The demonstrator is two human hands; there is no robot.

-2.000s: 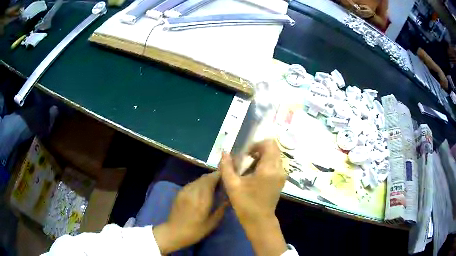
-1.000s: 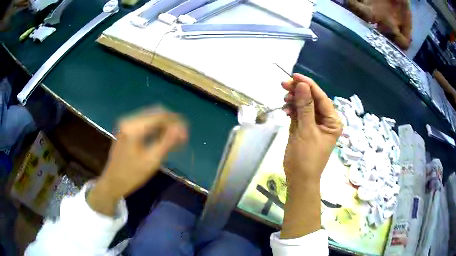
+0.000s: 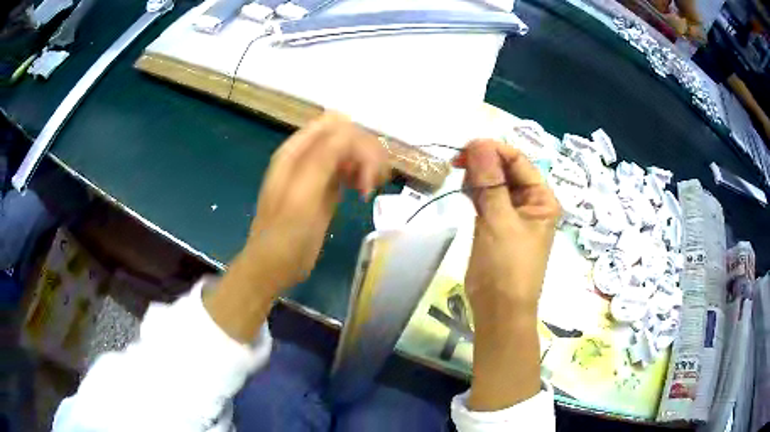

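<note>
A long silver-grey lamp housing stands upright and slightly tilted between my knees. A white end fitting sits at its top. A thin dark wire rises from the fitting to my right hand, which pinches it between thumb and fingertips above and right of the housing. A thin end of the wire sticks out left of the pinch. My left hand is raised left of the housing, its fingers bent and blurred; whether it holds anything cannot be told.
More housings lie on a white slab with a brown edge. White end pieces are heaped on a printed sheet, beside newspaper bundles. A single strip lies left. An open carton is below.
Since one second ago, my left hand has moved right and up, nearer the wire. My right hand still pinches the wire, slightly lower and further left. Earlier, both hands were low at the housing.
</note>
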